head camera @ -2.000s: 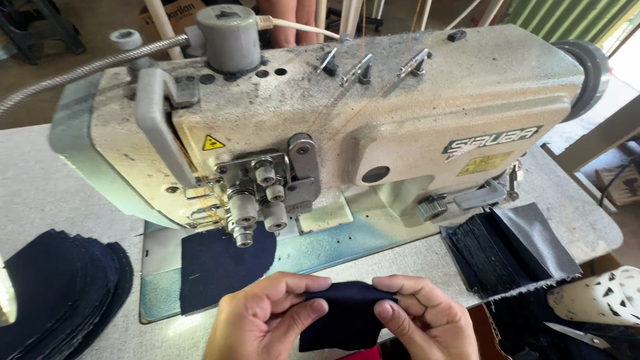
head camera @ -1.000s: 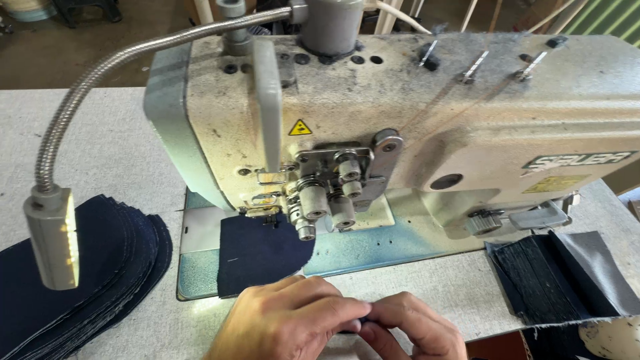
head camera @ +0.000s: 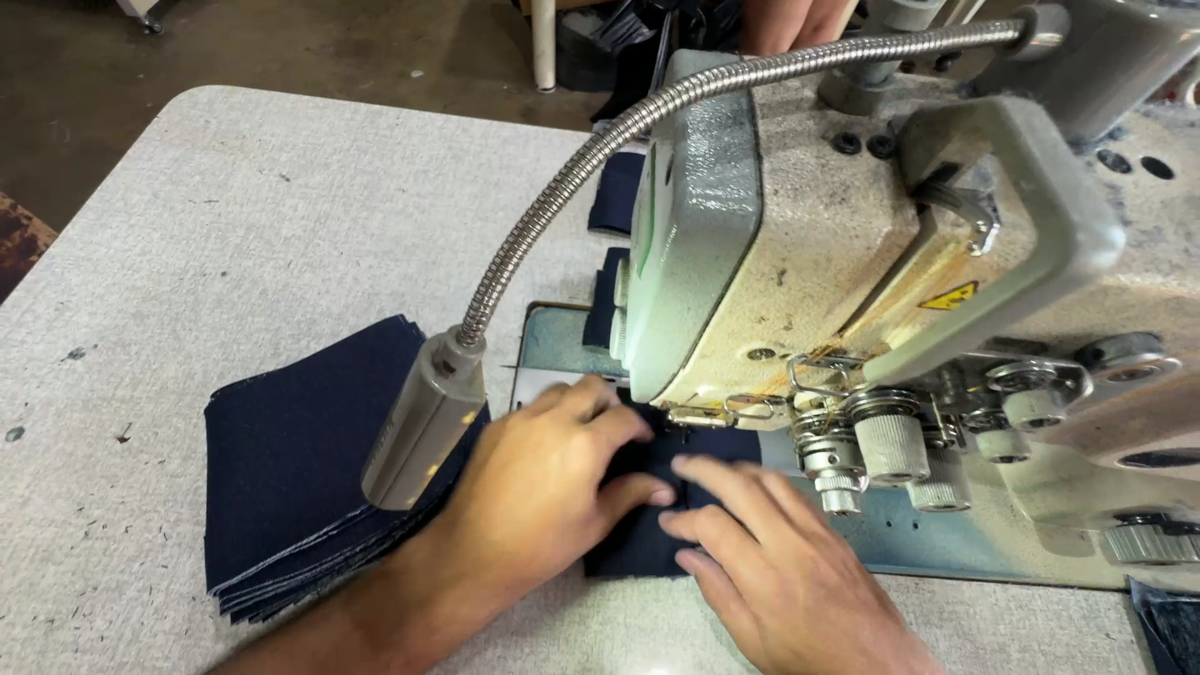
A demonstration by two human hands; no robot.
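Observation:
A dark navy fabric piece lies flat on the bed of an industrial sewing machine, partly under the needle area. My left hand rests on its left side, fingers bent and thumb apart, close to the machine head. On the right side of the cloth my right hand lies with its fingers spread and the fingertips touching it. Neither hand visibly grips the cloth. The presser foot and needle are mostly hidden behind the machine head and my left hand.
A stack of navy fabric pieces sits left of my left hand, under a gooseneck lamp. Smaller navy pieces lie behind the machine head. More dark fabric shows at the right edge. Part of a person is visible behind.
The view has shifted left. My hands, which held a small dark piece together in front of the machine, have parted and moved onto the fabric at the needle area.

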